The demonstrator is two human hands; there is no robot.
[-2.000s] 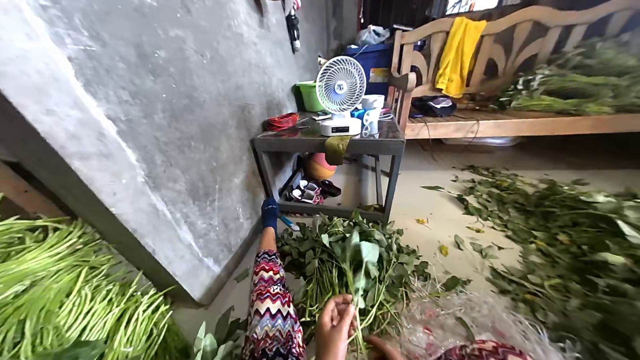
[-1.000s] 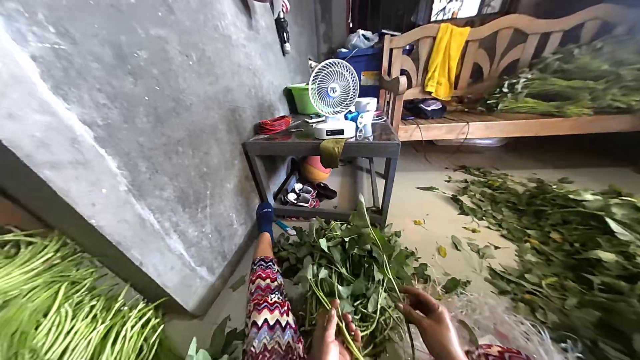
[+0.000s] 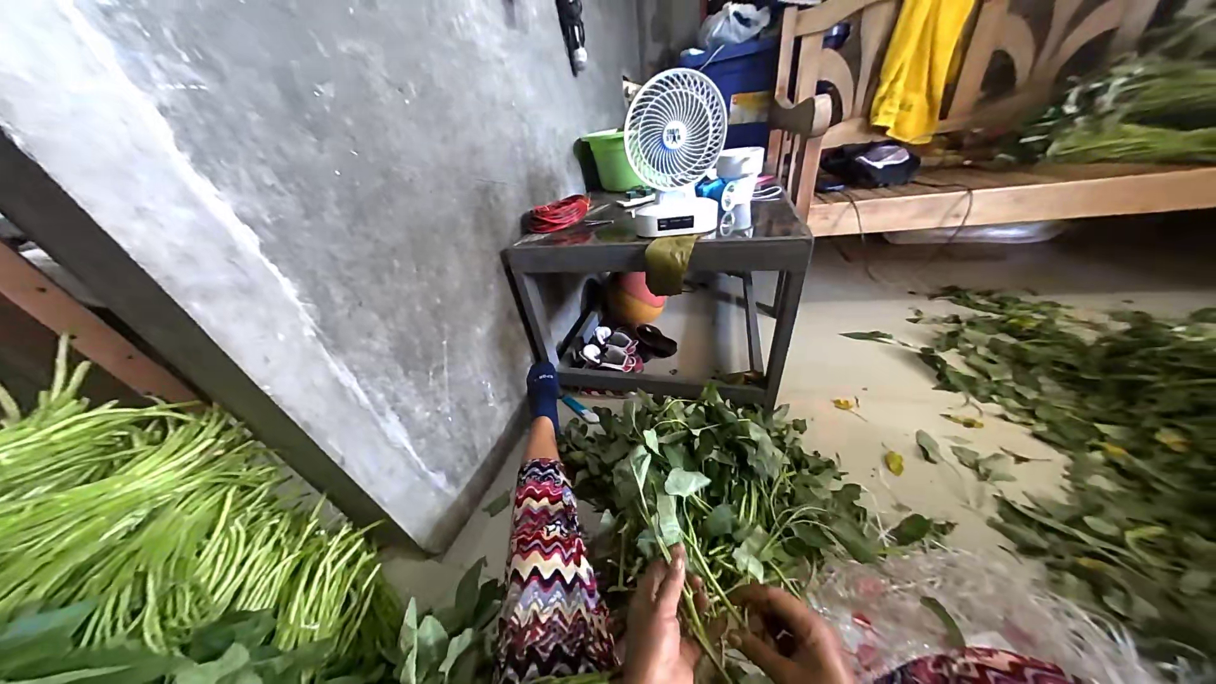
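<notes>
My left hand [image 3: 660,617] is closed around several green leafy stems [image 3: 698,560] whose heart-shaped leaves rise above it. Close on its right, my right hand [image 3: 793,632] has its bent fingers on the lower part of the same stems; the fingertips are partly hidden. Beyond both hands a pile of leafy greens [image 3: 731,475] lies on the floor. Long trimmed green stalks [image 3: 190,513] are heaped at the far left, with large leaves at their near edge.
My leg in zigzag-patterned cloth [image 3: 556,570] stretches left of the pile. Ahead, a dark metal table [image 3: 750,255] holds a white fan [image 3: 674,133]. Clear plastic sheeting [image 3: 950,598] lies at right, more leaves [image 3: 1121,427] beyond it. A wooden bench [image 3: 1007,199] stands back right.
My right hand, apart from the left one a second ago, has come in beside it at the stems. The view has shifted slightly.
</notes>
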